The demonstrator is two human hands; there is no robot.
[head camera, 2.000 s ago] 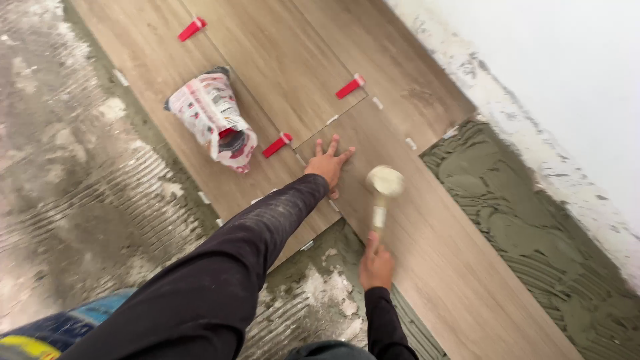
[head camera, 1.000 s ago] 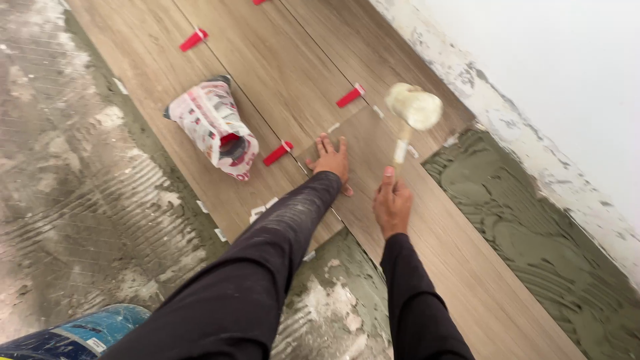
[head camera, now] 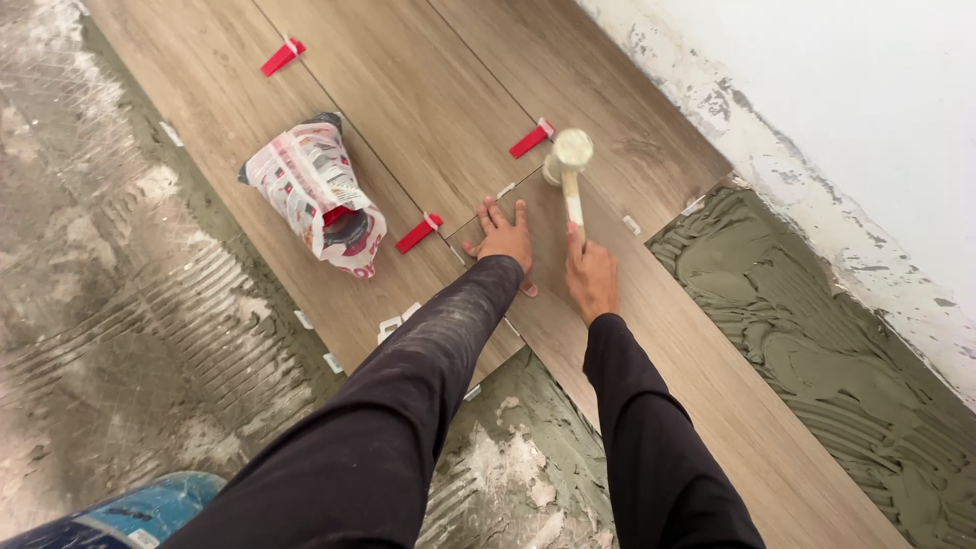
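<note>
My left hand lies with fingers spread on a wood-look plank tile, near its top end joint. My right hand grips the handle of a mallet with a pale head, which is over the same plank just right of my left hand. Red levelling wedges sit in white clips: one left of my left hand, another beside the mallet head, a third at the upper left. A white clip stands in the joint by my left fingertips.
An open plastic bag with red pieces inside lies on the laid tiles. Loose white clips are near my left sleeve. Combed grey mortar runs between the plank and the white wall. A blue bucket stands at the lower left.
The mallet, held in my right hand throughout, has moved about over the plank beside my left hand. My left hand stays spread on the tile near the joint.
</note>
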